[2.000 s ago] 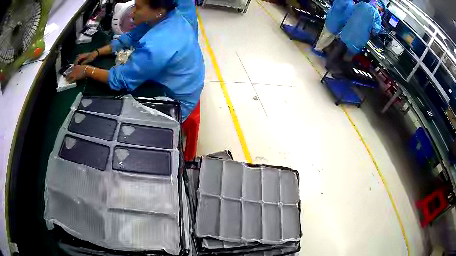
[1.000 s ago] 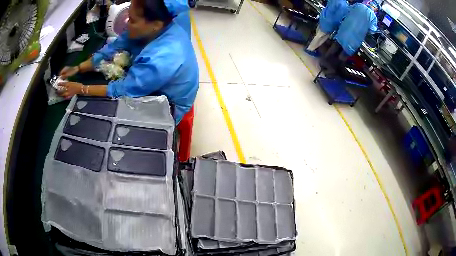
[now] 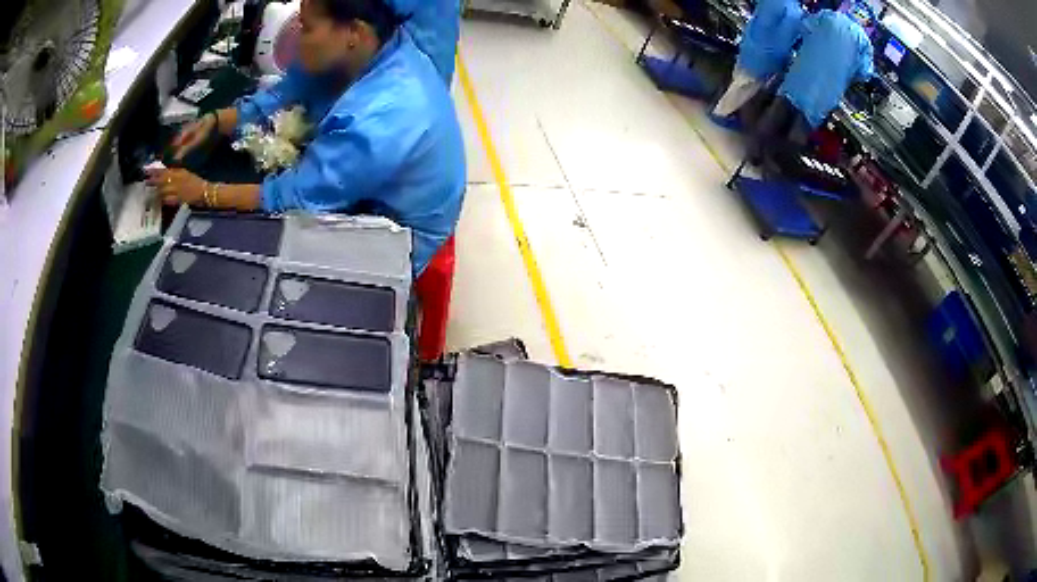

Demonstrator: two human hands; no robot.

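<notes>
My left hand and my right hand are out of the picture. Nearest in front of me is a large grey pocket tray on top of a stack. Its upper pockets hold several dark back covers, each with a pale teardrop mark at its left end. The lower pockets of this tray hold no covers. To its right is a lower stack of empty pocket trays, grey with a grid of pockets.
A person in a blue smock works over the green belt, hands beside a white box. A white shelf with a fan runs along the left. Blue trolleys and other workers stand across the aisle.
The whole view shifts slightly left, then back right. The person's hands have moved apart at the white box, which now stands more upright. The dark covers have stayed in their pockets.
</notes>
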